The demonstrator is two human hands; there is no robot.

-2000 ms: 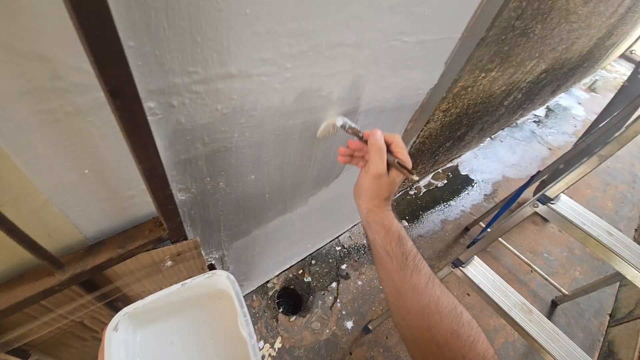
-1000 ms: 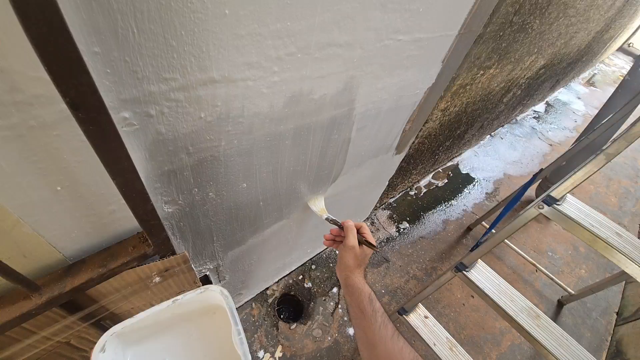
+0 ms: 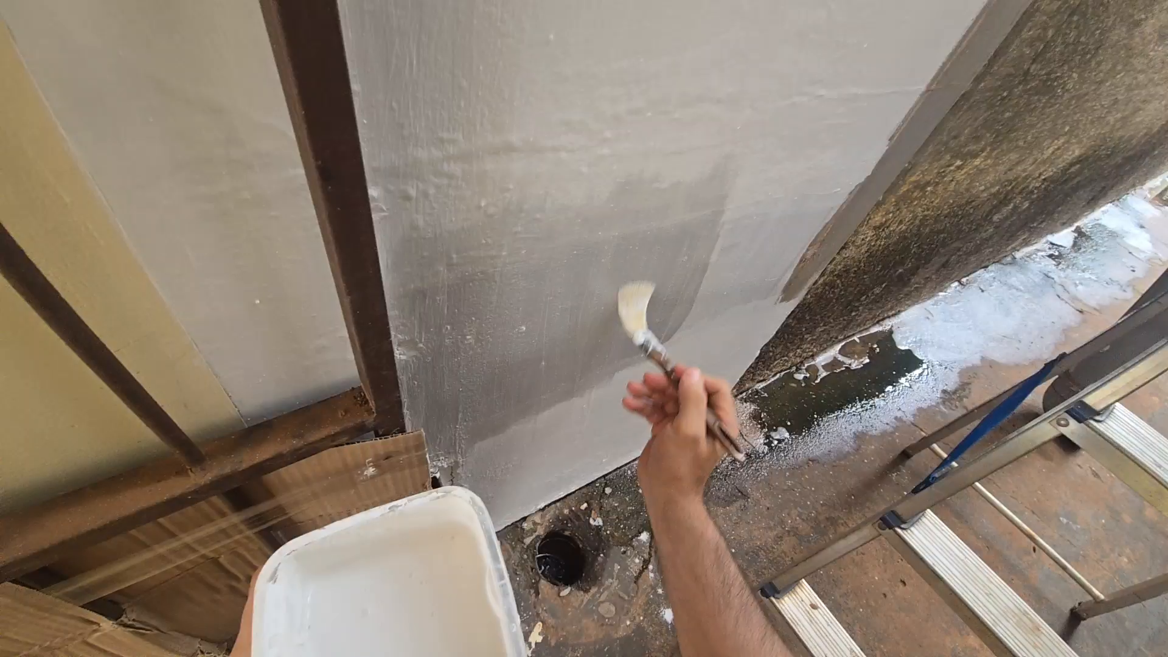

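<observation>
My right hand (image 3: 684,411) grips the handle of a paintbrush (image 3: 652,345), its pale bristles raised and bent against or close to a grey-white wall (image 3: 566,228); contact is hard to tell. Darker, wet-looking strokes cover the wall's lower middle. At the bottom left, a white plastic tub (image 3: 388,575) with whitish paint inside is held at its left side by my left hand (image 3: 243,620), of which only a sliver shows; its fingers are mostly hidden by the tub.
An aluminium stepladder (image 3: 976,584) stands at the right on the stained floor. A round dark hole (image 3: 559,558) lies in the floor below the wall. Brown metal frame bars (image 3: 338,210) and cardboard (image 3: 347,484) are at the left. A rough mossy wall (image 3: 985,155) adjoins at the right.
The brush went down the wall between the two earlier frames and is now higher again, still in my right hand. The tub stays at the lower left.
</observation>
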